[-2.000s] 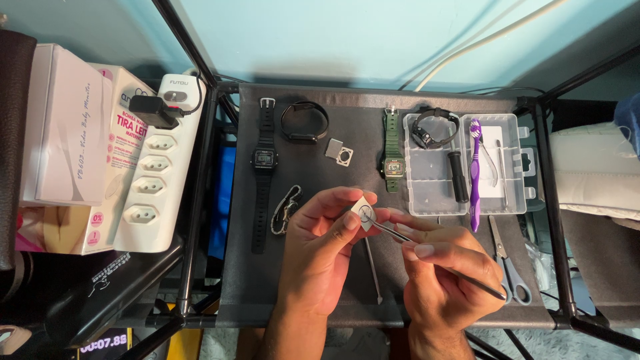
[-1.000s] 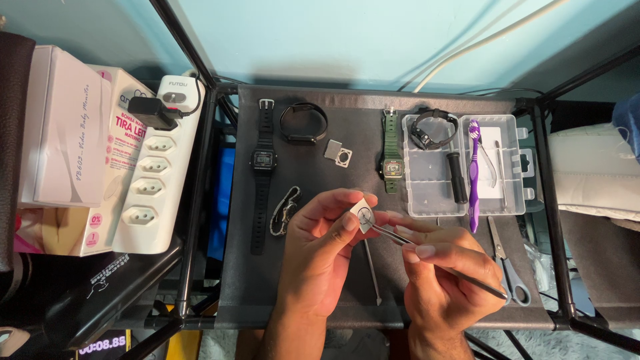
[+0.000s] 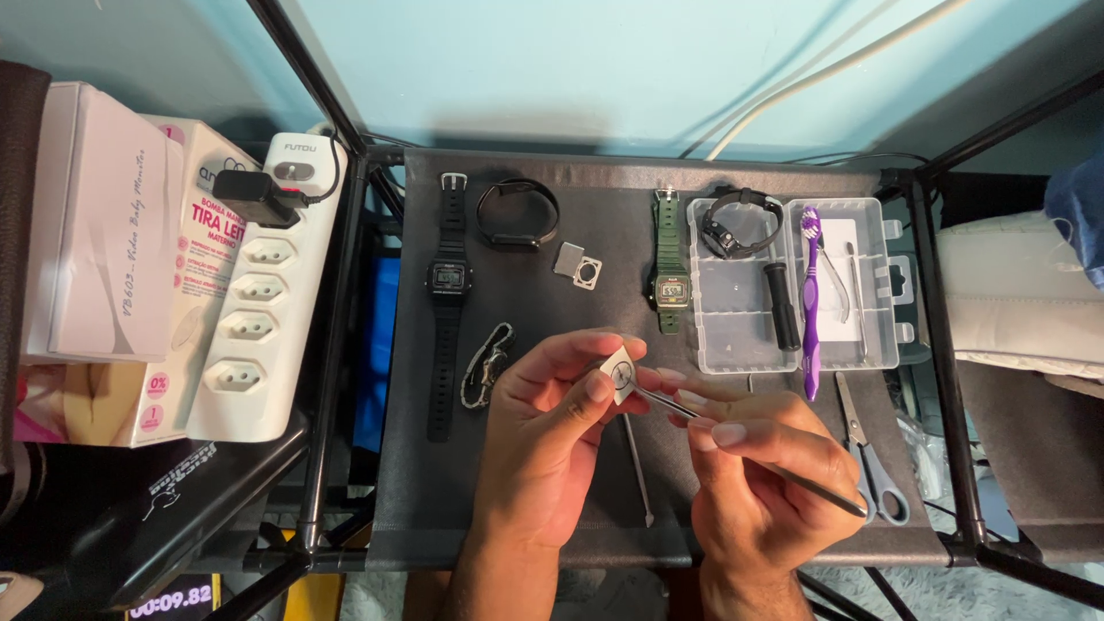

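Note:
My left hand (image 3: 556, 423) pinches a small square pale piece with a round dark marking (image 3: 619, 374) between thumb and fingers. My right hand (image 3: 759, 466) holds slim metal tweezers (image 3: 776, 470), whose tips meet the face of that piece. Below my hands a thin metal tool (image 3: 639, 474) lies on the dark table. Beyond them lie a small metal plate (image 3: 567, 259) and a square frame with a round opening (image 3: 587, 272). A small watch with a metal bracelet (image 3: 487, 366) is just left of my left hand.
Black digital watch (image 3: 448, 278), black fitness band (image 3: 517, 216) and green-strapped digital watch (image 3: 671, 291) lie on the table. A clear plastic case (image 3: 716, 358) bears another black watch (image 3: 742, 222), a black cylinder (image 3: 781, 306) and a purple toothbrush (image 3: 811, 302). Scissors (image 3: 869, 466) lie right; a power strip (image 3: 259, 345) stands left.

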